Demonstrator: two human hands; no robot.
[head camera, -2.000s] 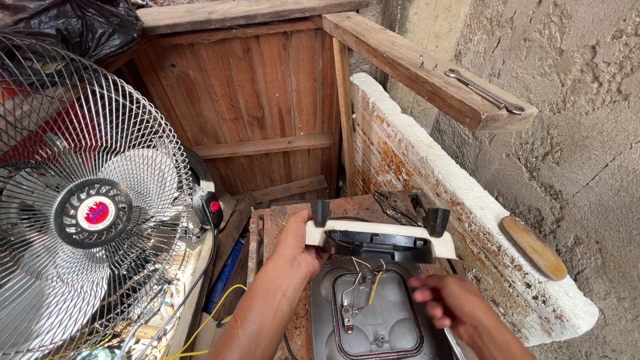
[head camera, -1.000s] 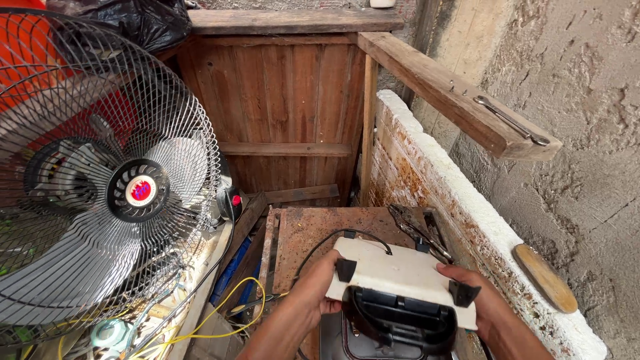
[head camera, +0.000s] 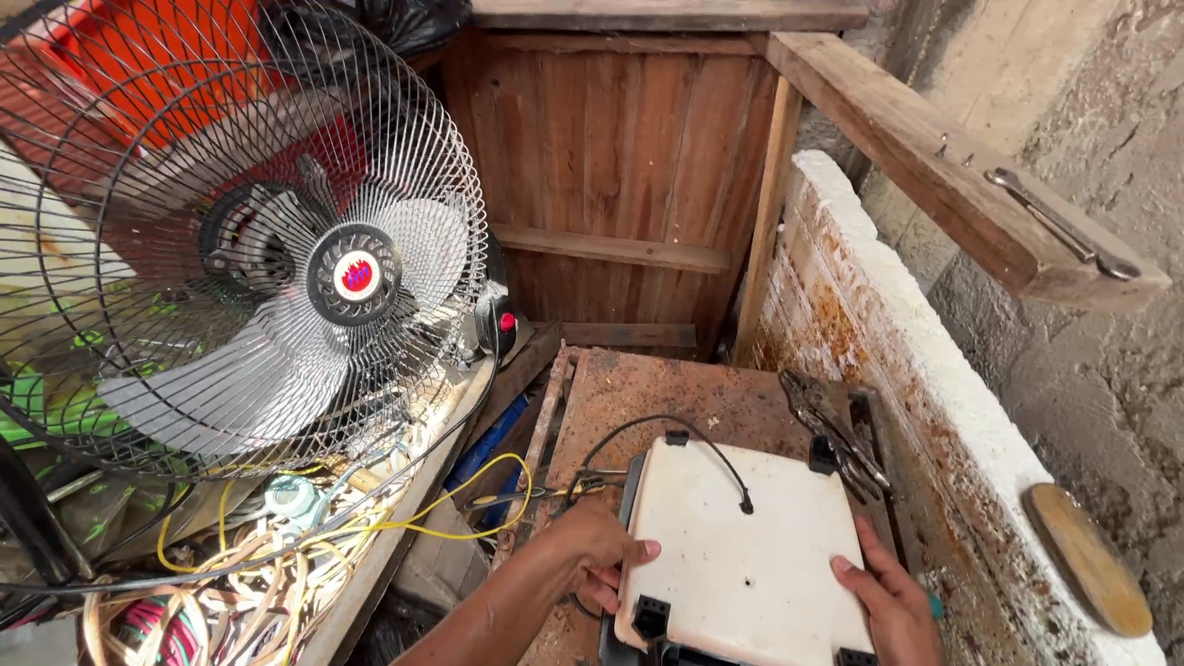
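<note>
A white plastic appliance cover (head camera: 740, 555) with black feet at its corners lies flat over the dark metal appliance body (head camera: 633, 490), which shows only along the left edge. A black power cord (head camera: 647, 421) enters the cover through a hole near its upper part. My left hand (head camera: 592, 555) is at the cover's left edge, thumb on top and fingers at the side. My right hand (head camera: 888, 601) grips the right edge, thumb on top. The inner wiring is hidden beneath the cover.
Pliers (head camera: 832, 439) lie on the rusty tabletop (head camera: 666, 388). A large fan (head camera: 351, 264) stands left, above tangled wires (head camera: 296, 555). A wrench (head camera: 1054, 217) rests on a wooden beam (head camera: 925, 157) at upper right. A white foam board (head camera: 925, 370) leans at right, with a wooden piece (head camera: 1087, 560) on it.
The cover, held tilted up above the body with inner wiring exposed two seconds ago, now lies over the body. My right hand, free of it then, has come to its right edge.
</note>
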